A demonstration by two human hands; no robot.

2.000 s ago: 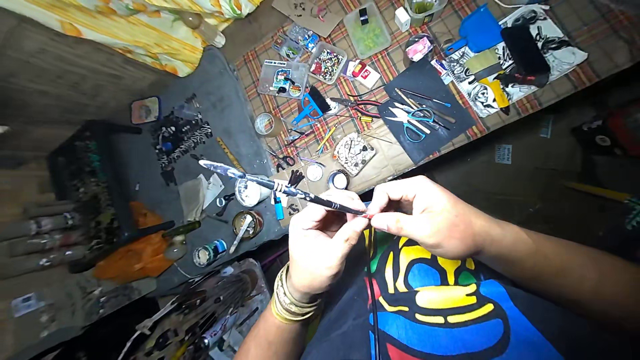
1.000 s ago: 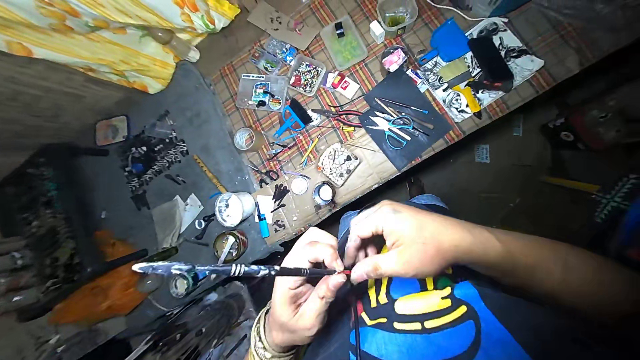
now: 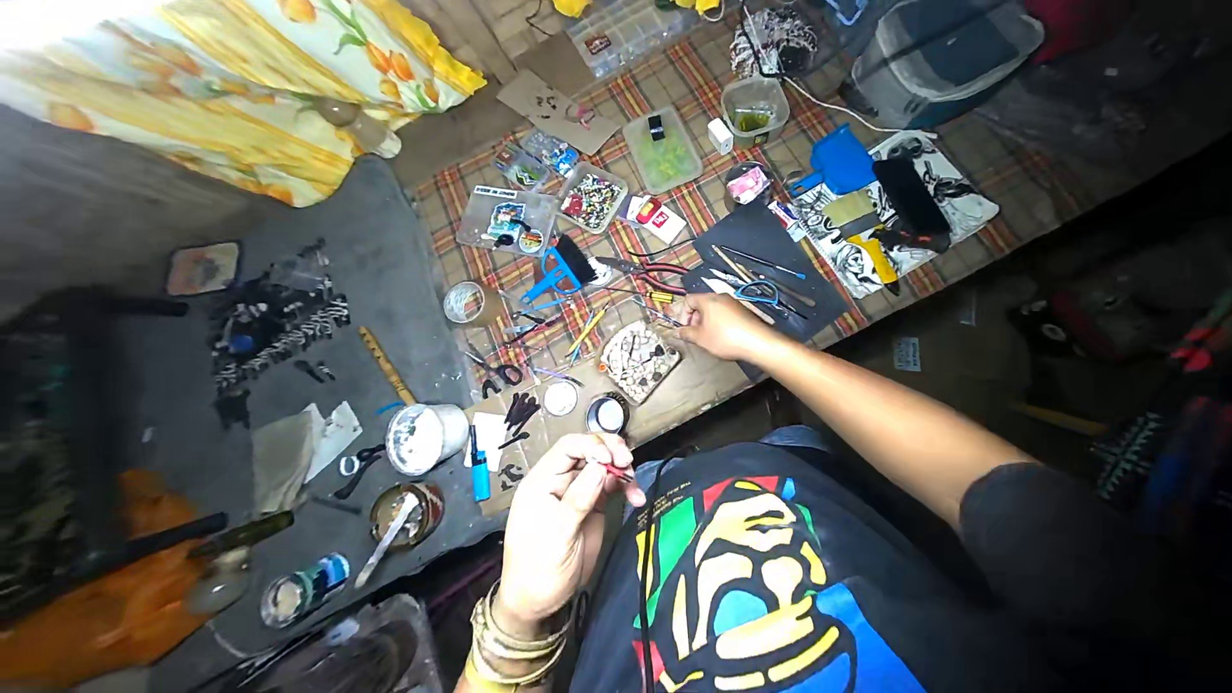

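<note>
My left hand (image 3: 568, 510), with bangles at the wrist, is raised over my lap and pinches a small red-tipped piece (image 3: 619, 473). The long black-and-white rod is not visible in it now. My right hand (image 3: 707, 327) reaches to the table, its fingers at a small thin tool (image 3: 659, 313) beside a clear container of pale pieces (image 3: 640, 361). Whether those fingers grip the tool, I cannot tell. Close by lie red-handled pliers (image 3: 664, 277) and a black sheet (image 3: 818, 303) bearing blue-handled scissors (image 3: 757, 293) and several slender tools.
A white tub (image 3: 423, 440), an open can with a stick (image 3: 406, 515) and a blue lighter (image 3: 480, 472) stand left of my left hand. Bead boxes (image 3: 593, 197) and a blue brush (image 3: 558, 274) lie on the plaid cloth. Black scissors (image 3: 496, 369) lie near a small jar (image 3: 607, 415).
My right hand has left my left hand and reached out to the tools on the table. The long black-and-white rod held earlier no longer shows.
</note>
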